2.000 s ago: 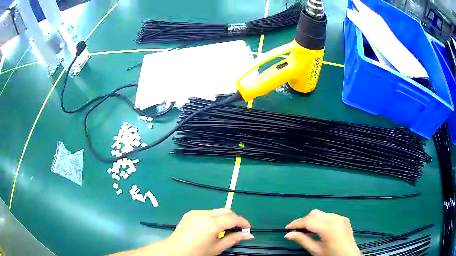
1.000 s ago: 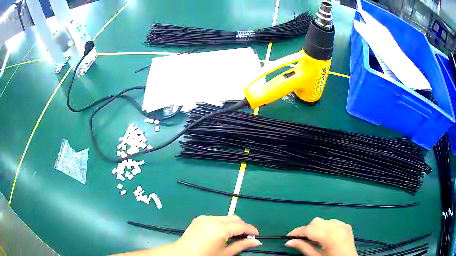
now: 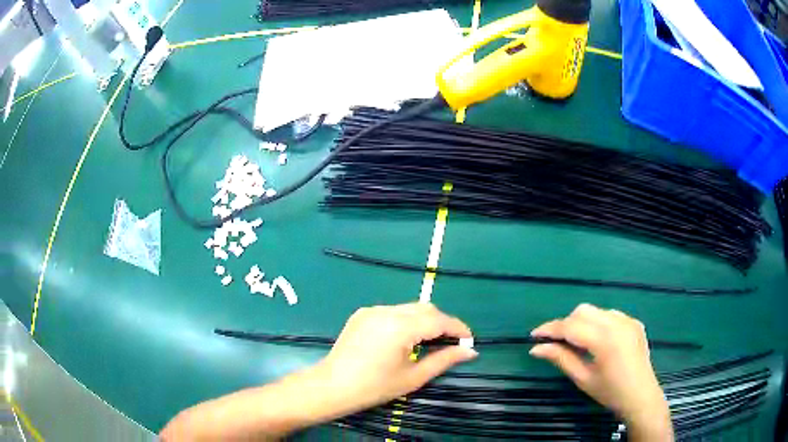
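Note:
My left hand [image 3: 402, 350] pinches a thin black cable [image 3: 276, 337] with a small white marker [image 3: 467, 344] on it, right at my fingertips. My right hand [image 3: 596, 350] pinches the same cable a little to the right. The cable runs level, its left end sticking out past my left hand and its right end past my right hand. A single loose black cable [image 3: 536, 280] lies just beyond my hands. A row of spaced black cables [image 3: 518, 394] lies nearest me, partly hidden under my right hand and wrist. A pile of white markers [image 3: 238, 192] lies at left.
A thick black cable bundle [image 3: 544, 177] lies across the middle. A yellow heat gun [image 3: 492, 71] rests beyond it, its cord [image 3: 167, 177] looping left past the marker pile. A white sheet [image 3: 346, 69], a clear plastic bag [image 3: 136, 236] and a blue bin [image 3: 683, 104] with papers are around it.
The view has tilted down, so the bench things sit higher and more of the near cable row shows. Both hands still hold the cable, with the white marker at my left fingertips.

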